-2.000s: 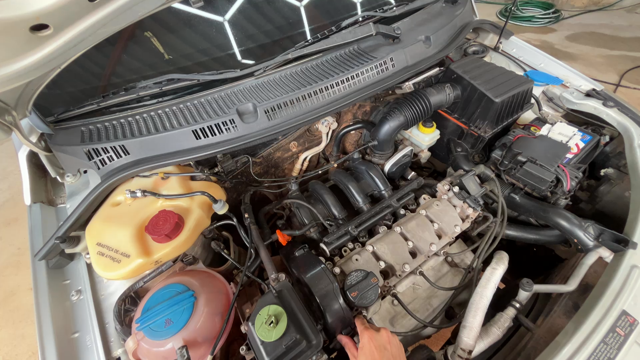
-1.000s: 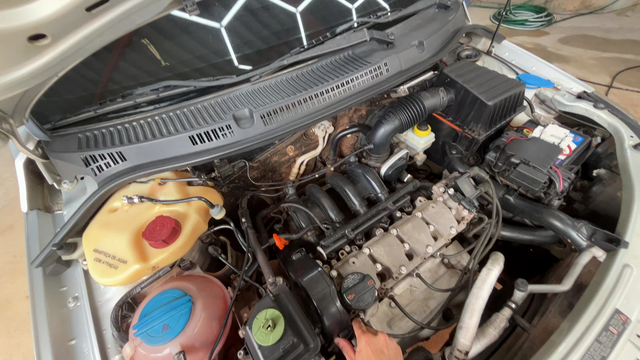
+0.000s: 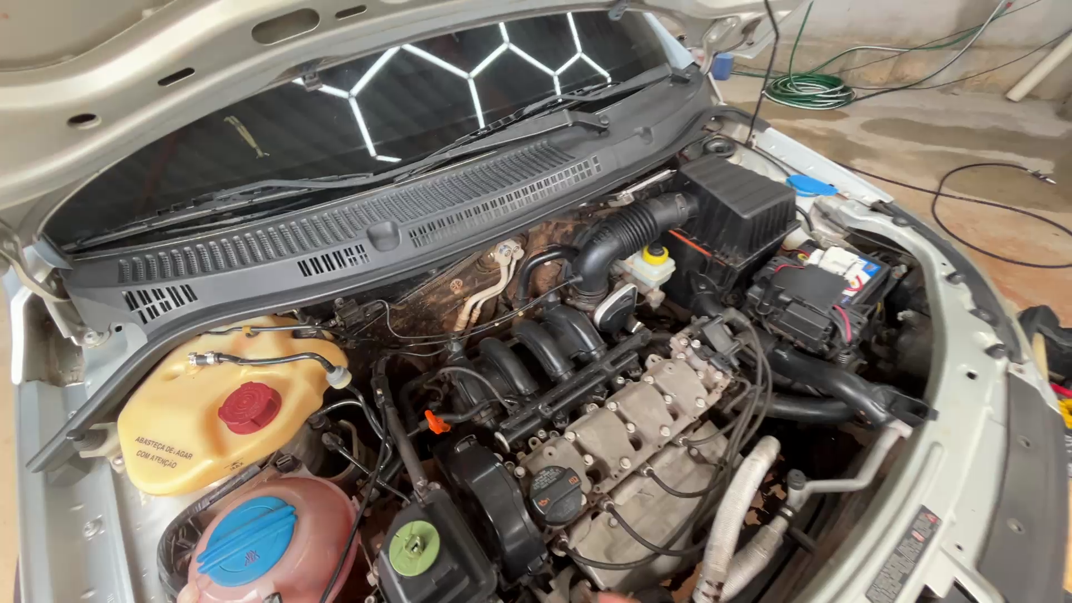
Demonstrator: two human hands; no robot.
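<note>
Only a sliver of my right hand (image 3: 616, 598) shows at the bottom edge, below the metal heat shield (image 3: 641, 536); its fingers and anything in them are hidden. The black oil filler cap (image 3: 556, 495) sits on the engine's valve cover (image 3: 632, 410), up and to the left of that hand. Beside the cap is the black timing belt cover (image 3: 481, 502). A black reservoir with a green cap (image 3: 414, 548) stands further left. Dark spark plug leads (image 3: 670, 490) run over the heat shield. My left hand is out of view.
At the left are a yellowish reservoir with a red cap (image 3: 249, 408) and a pink coolant tank with a blue cap (image 3: 247, 540). The battery (image 3: 816, 301) and black air filter box (image 3: 737, 209) stand at the right. The raised hood (image 3: 167, 50) overhangs the windshield.
My right hand, seen beside the oil filler cap in both earlier frames, has dropped almost wholly below the bottom edge.
</note>
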